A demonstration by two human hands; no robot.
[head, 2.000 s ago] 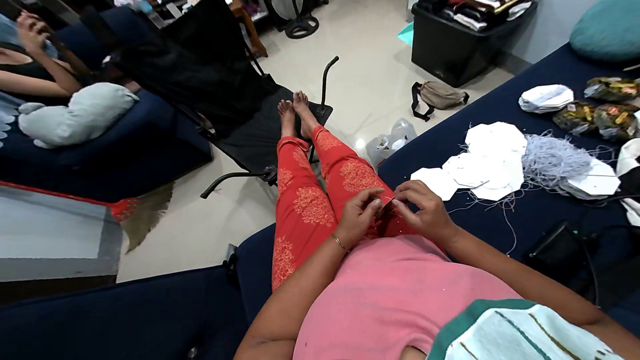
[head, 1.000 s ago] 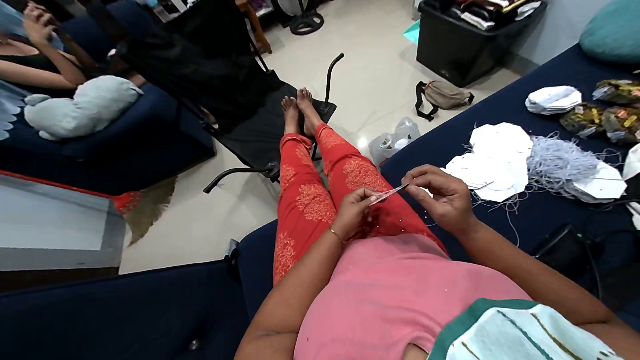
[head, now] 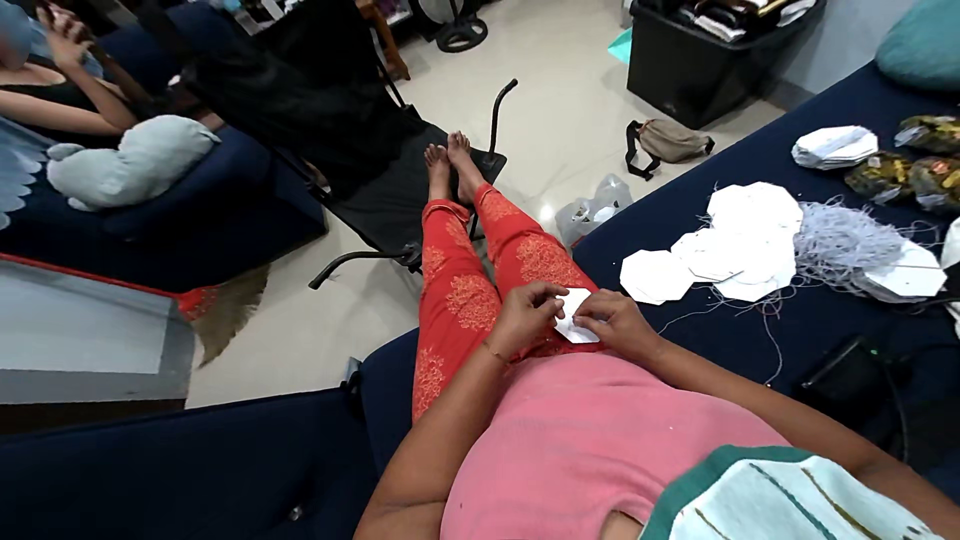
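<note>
Over my lap, my left hand point(head: 527, 315) grips the left edge of a small white polygonal piece point(head: 571, 319), of paper or card by its look. My right hand point(head: 613, 321) has its fingertips on the same piece from the right. Whether a needle or thread is between the fingers cannot be told. To the right on the navy couch lie overlapping white polygonal pieces point(head: 739, 240), and beside them a tangled heap of pale thread point(head: 847, 244). Another white piece point(head: 904, 274) lies at the heap's right, and a stack of white pieces point(head: 834, 147) sits farther back.
My feet rest on a black folding chair point(head: 390, 187). Patterned packets point(head: 881, 176) and a dark device with a cable point(head: 847, 371) are on the couch. A black bin point(head: 697, 67), waist bag point(head: 671, 141) and plastic bag point(head: 596, 208) stand on the floor. Another person sits upper left.
The white piece between my hands now shows its broad face; one second ago only a thin pale edge or line showed there. My right hand has come lower, close to my left.
</note>
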